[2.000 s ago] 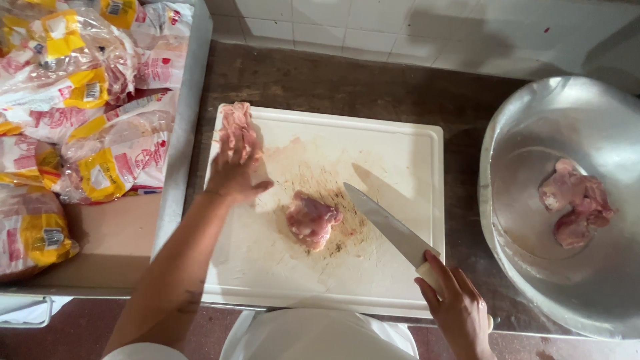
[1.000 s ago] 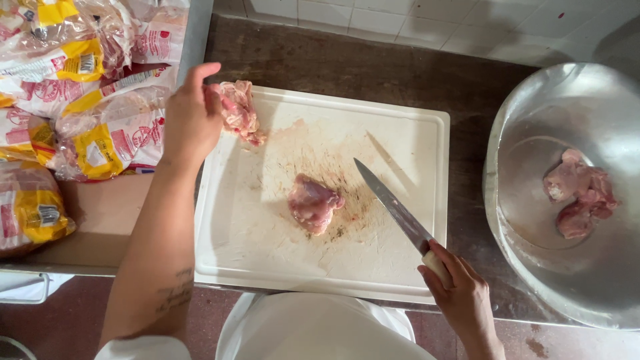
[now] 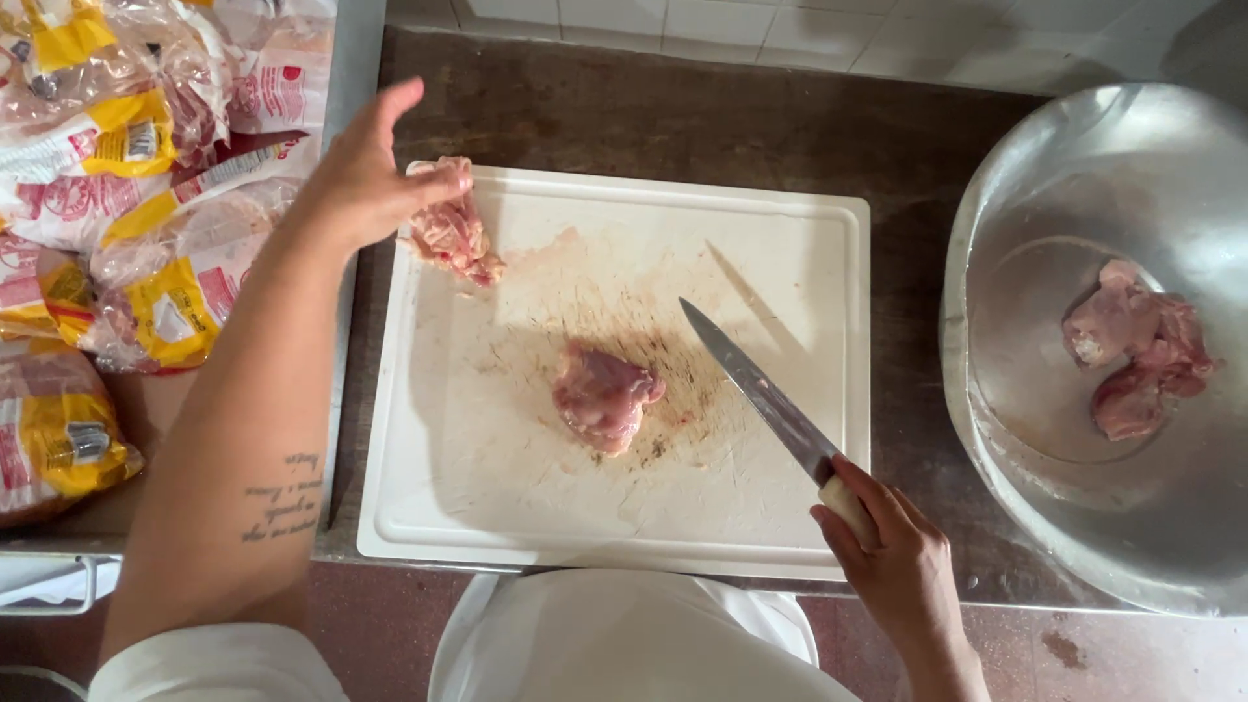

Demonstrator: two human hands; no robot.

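On the white plastic cutting board (image 3: 604, 531) a piece of raw chicken meat (image 3: 603, 398) lies near the middle, over dark knife marks. A pile of pale trimmings, apparently skin and fat (image 3: 453, 234), sits at the board's upper left corner. My left hand (image 3: 375, 180) is raised over that corner with thumb and fingers spread, partly overlapping the top of the pile; it appears to hold nothing. In my right hand (image 3: 892, 546) is the pale handle of a kitchen knife (image 3: 760, 390), its blade pointing up and left over the board's right half.
To the right stands a large metal bowl (image 3: 1014, 409) with pieces of raw meat (image 3: 1136, 341) inside. At the left, a metal-edged tray (image 3: 353, 58) holds several plastic packages of raw chicken (image 3: 175, 283). A tiled wall (image 3: 721, 29) runs behind the dark worktop (image 3: 624, 112).
My left hand was on the trimmings two seconds ago, then lifted off them toward the upper left. The knife stays in my right hand, and the meat remains mid-board.
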